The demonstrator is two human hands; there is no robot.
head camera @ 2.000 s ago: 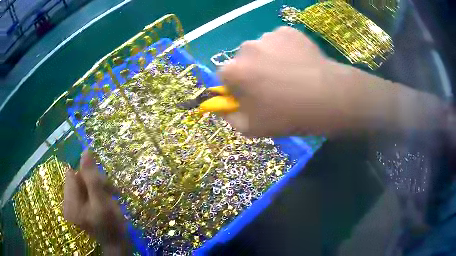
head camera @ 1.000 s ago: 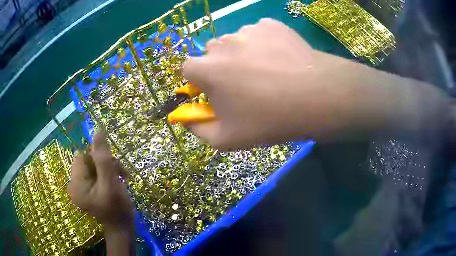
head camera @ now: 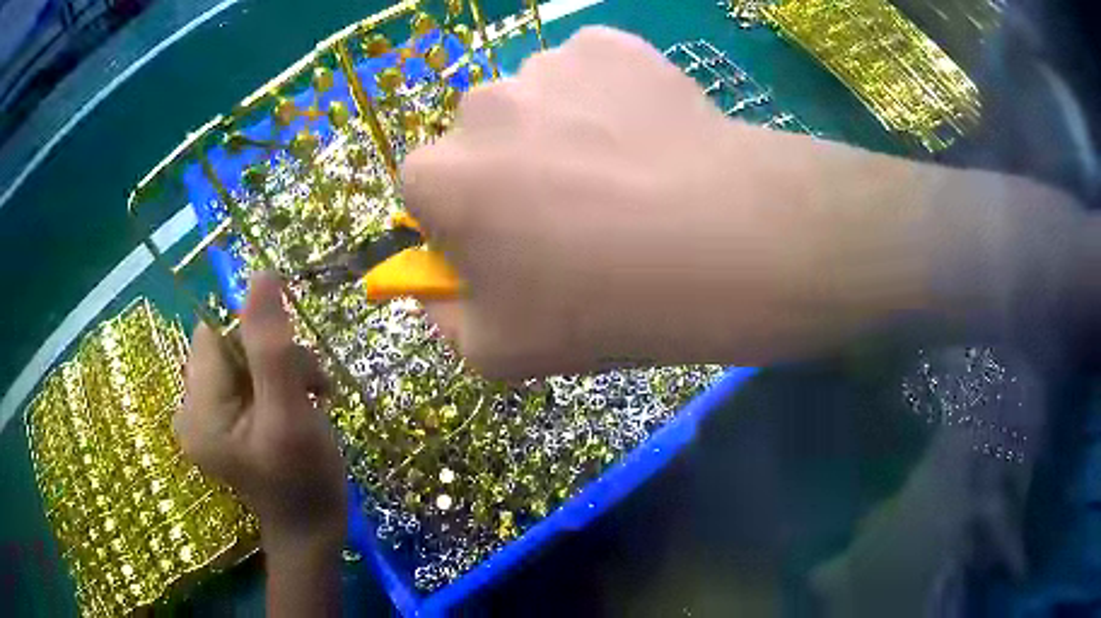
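My left hand (head camera: 266, 417) pinches the near-left corner of a gold sprue frame (head camera: 350, 63), which is held over the bin and studded with small gold parts along its far side. My right hand (head camera: 543, 217) is closed around nippers with orange handles (head camera: 414, 275); their dark jaws point left, over the frame near my left fingers. Whether the jaws touch a part cannot be told. Below is a blue bin (head camera: 592, 513), filled with small gold and silver parts (head camera: 483, 447). My right hand and forearm hide the bin's far right part.
A stack of gold frames (head camera: 121, 471) lies left of the bin. A second gold pile (head camera: 881, 66) lies at the far right. A silver grid (head camera: 718, 73) lies beyond my right hand. Silvery contents (head camera: 966, 398) show low at the right, under my forearm.
My right hand and the nippers have moved left towards my left hand. The frame and my left hand have shifted slightly right. The silver grid now shows more beyond my hand.
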